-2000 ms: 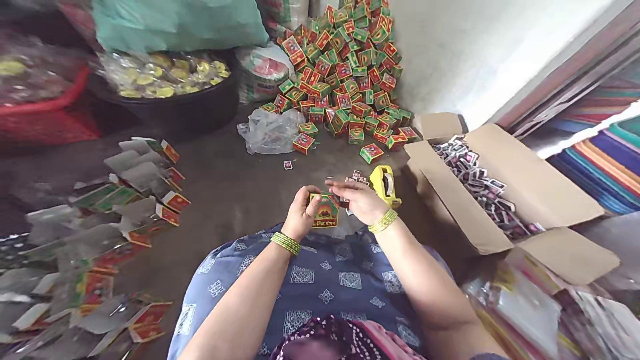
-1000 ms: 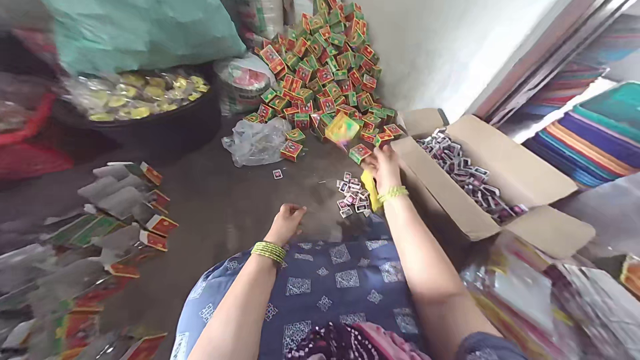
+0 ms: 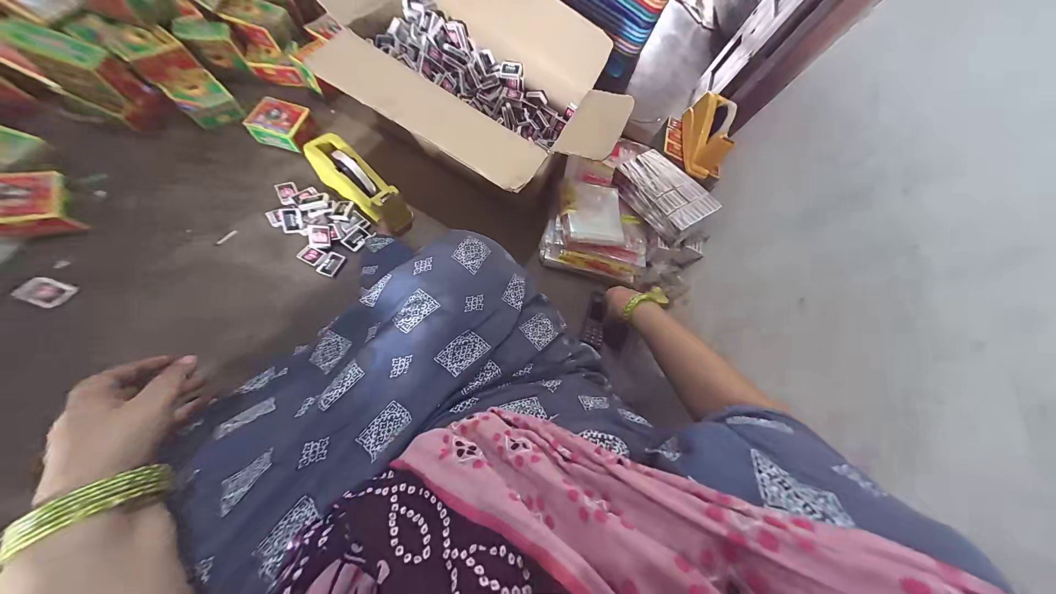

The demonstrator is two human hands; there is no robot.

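Note:
My left hand (image 3: 132,412), with green bangles at the wrist, rests near the edge of the blue patterned garment, fingers loosely curled and nothing seen in it. My right hand (image 3: 619,304) reaches down to the floor at my right side, beside a dark keypad mobile phone (image 3: 594,320); whether its fingers grip anything is hidden. A yellow tape dispenser (image 3: 355,177) lies on the floor by my knee, next to a small pile of matchbox-like small boxes (image 3: 318,227). One red and green printed carton (image 3: 279,124) sits just behind the dispenser.
An open cardboard box (image 3: 429,107) full of similar small boxes stands ahead. Right of it are plastic-wrapped packets (image 3: 594,223), a stack of printed strips (image 3: 668,194) and an orange plastic object (image 3: 709,136). Many printed cartons (image 3: 190,70) lie at the upper left, near a wall (image 3: 891,289).
The view has swung far to the right. The printed carton held between both hands at first was in the air above the carton heap one second ago. My right hand has moved from the dispenser to the phone's side.

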